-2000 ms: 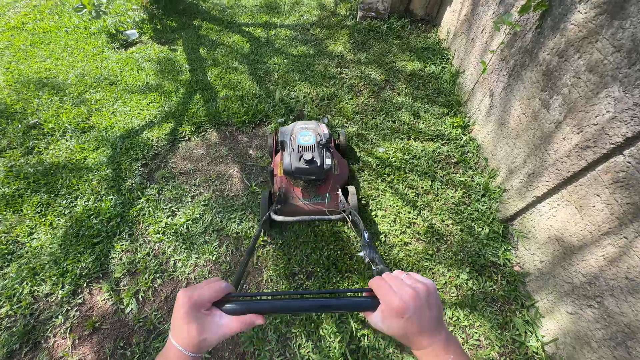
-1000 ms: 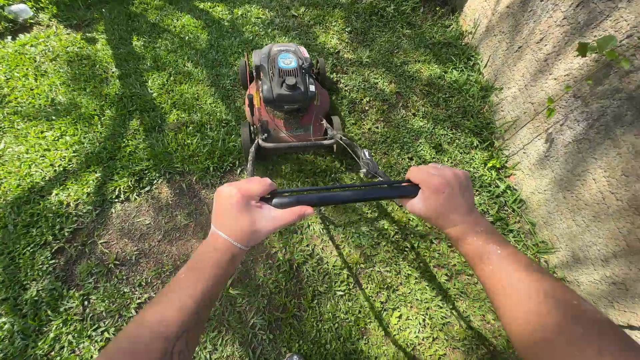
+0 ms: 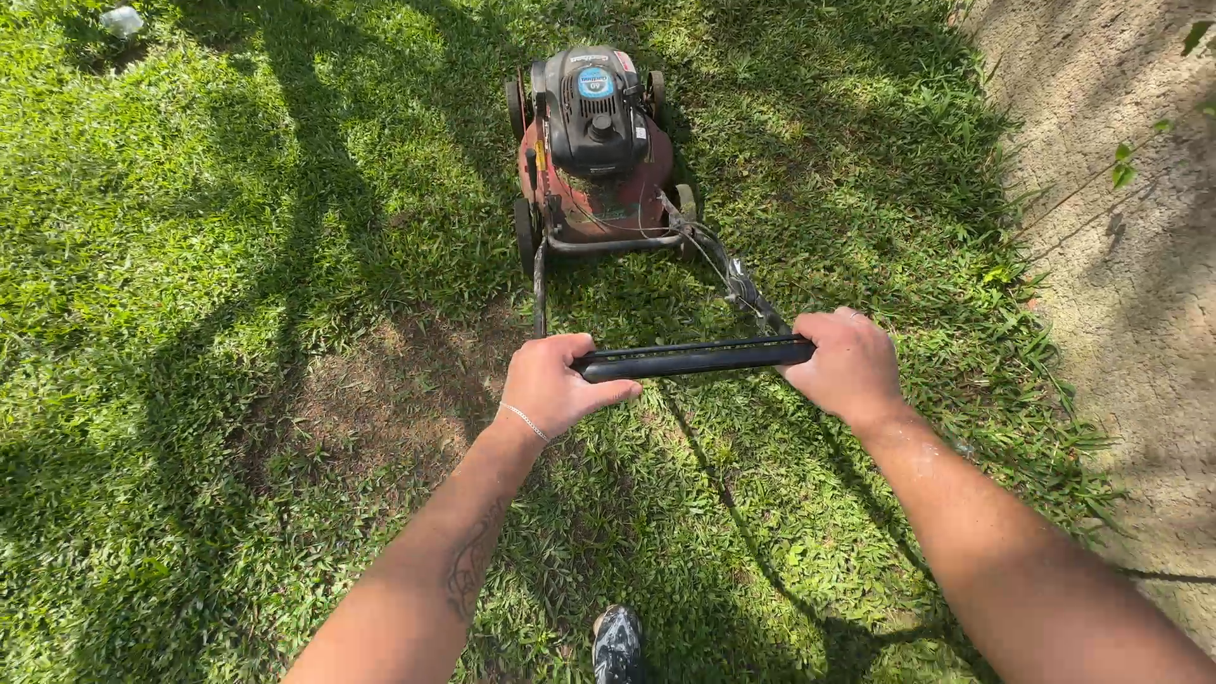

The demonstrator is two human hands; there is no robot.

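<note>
Both of my hands grip the black push handle [image 3: 698, 360] of a walk-behind lawn mower. My left hand [image 3: 559, 385] is closed round its left end, with a thin chain bracelet at the wrist. At the right end, my right hand [image 3: 848, 366] is closed round the bar. Ahead of the handle, the mower's red deck [image 3: 608, 211] stands on the grass, with a black engine [image 3: 594, 114] on top. A cable-wrapped handle tube [image 3: 736, 275] runs from the deck toward my right hand. The blade under the deck is hidden.
Grass [image 3: 209, 313] surrounds the mower, with a bare brown patch [image 3: 380, 399] left of the handle. A rough wall [image 3: 1130, 247] stands along the right side, with thin leafy stems. My shoe [image 3: 618, 646] shows at the bottom, and a whitish object [image 3: 122, 21] lies at the top left.
Both hands have stayed on the handle. Against two seconds ago, my arms reach further forward and the view has shifted. A shoe now shows more fully at the bottom.
</note>
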